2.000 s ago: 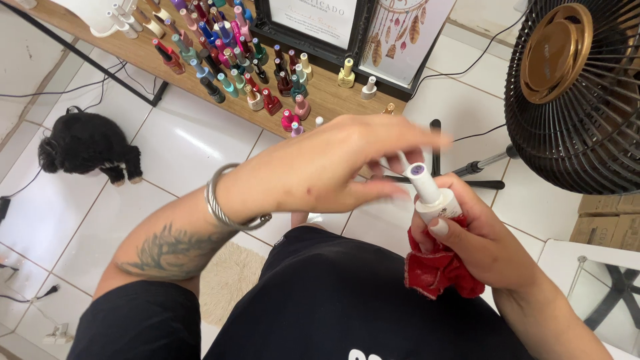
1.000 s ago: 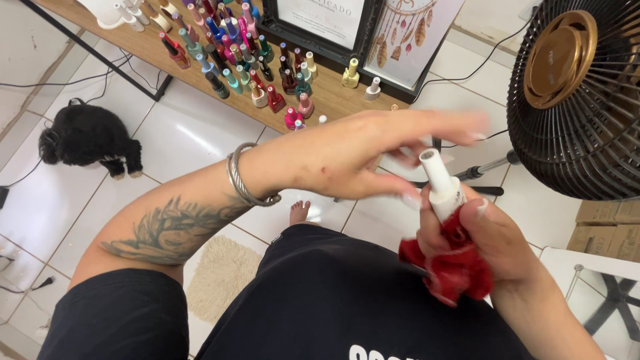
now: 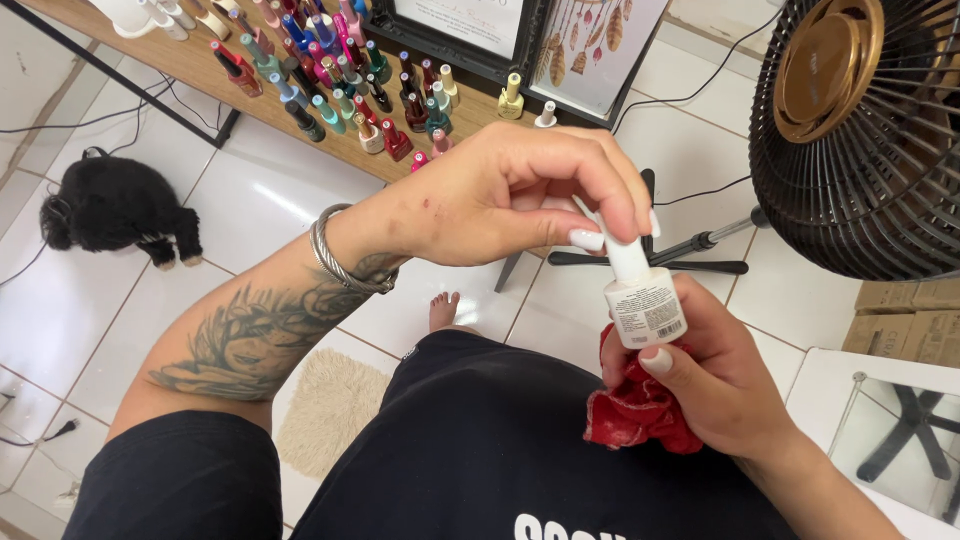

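A white nail polish bottle (image 3: 646,309) with a tall white cap (image 3: 627,257) is tilted, its cap pointing up and slightly left. My left hand (image 3: 517,195) reaches in from the left, and its thumb and fingers pinch the upper part of the cap. Small print covers the side of the bottle facing me. My right hand (image 3: 720,367) holds the bottle low down, with the thumb at its base. Bunched in the same hand, under the bottle, is a red cloth (image 3: 637,409). Some fingers of both hands are hidden.
Many nail polish bottles (image 3: 319,60) crowd a wooden table (image 3: 349,159) beside a black picture frame (image 3: 480,64). A black fan (image 3: 862,172) stands at right, above a white stand with glass (image 3: 900,442). A black dog (image 3: 120,206) is on the tiled floor at left, near a beige rug (image 3: 334,412).
My left fingers were blurred and spread above the cap; now they close on its upper part. The bottle has turned, and its printed side now faces me.
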